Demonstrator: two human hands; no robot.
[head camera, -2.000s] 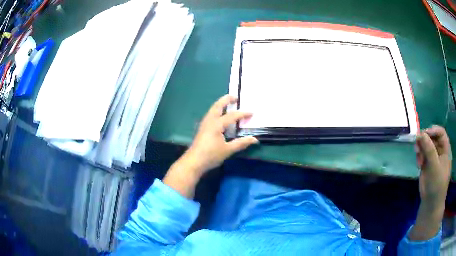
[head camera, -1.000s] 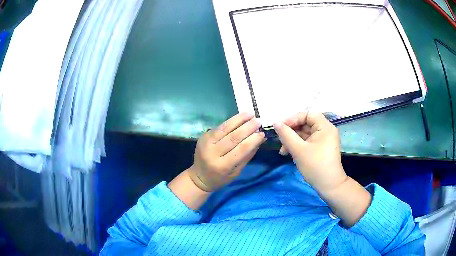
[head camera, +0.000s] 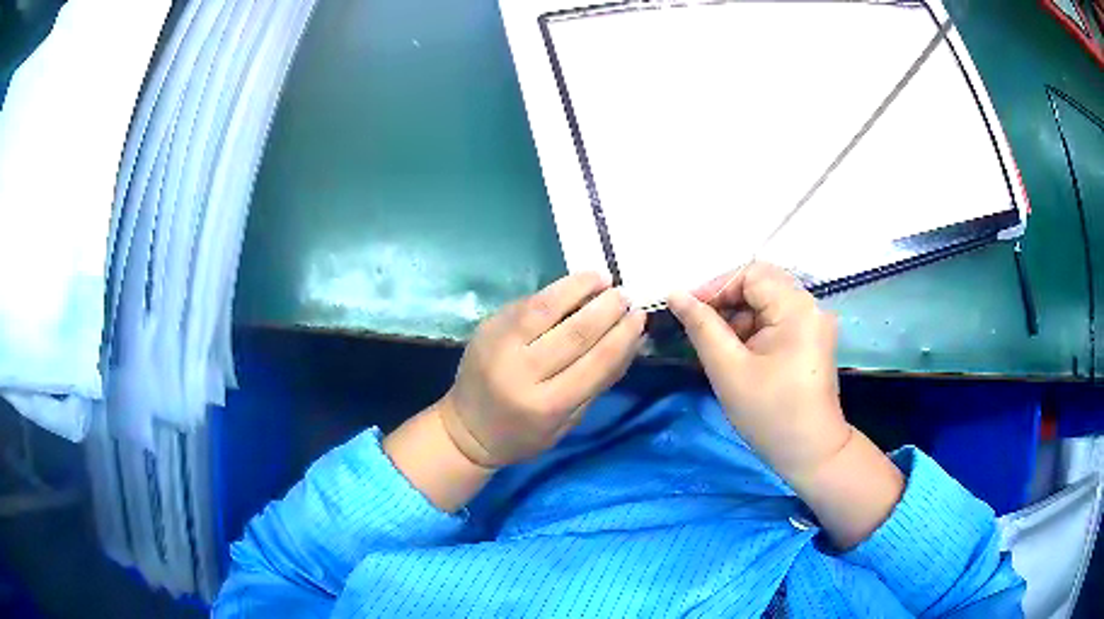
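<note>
A black rectangular bezel frame (head camera: 579, 143) lies tilted on white sheets (head camera: 547, 157), its near left corner at the bench edge. My left hand (head camera: 539, 369) lies on that corner, fingers together and pressing down. My right hand (head camera: 765, 363) is just right of it, thumb and forefinger pinching a narrow tape (head camera: 857, 137). The tape runs from the fingertips up and right across the white area. A short pale piece of it shows between the two hands along the near edge. The corner under my left fingers is hidden.
A thick stack of fanned white sheets (head camera: 208, 181) hangs over the bench edge at left. A thin black cutter-like stick (head camera: 1025, 290) lies on the green mat (head camera: 387, 157) at right. A blue bin (head camera: 987, 453) with white items (head camera: 1065, 538) is below the edge at right.
From two seconds ago, my right hand has come from the frame's right corner to the left one. Since one second ago, the tape strand shows clearly across the frame; the hands have barely moved.
</note>
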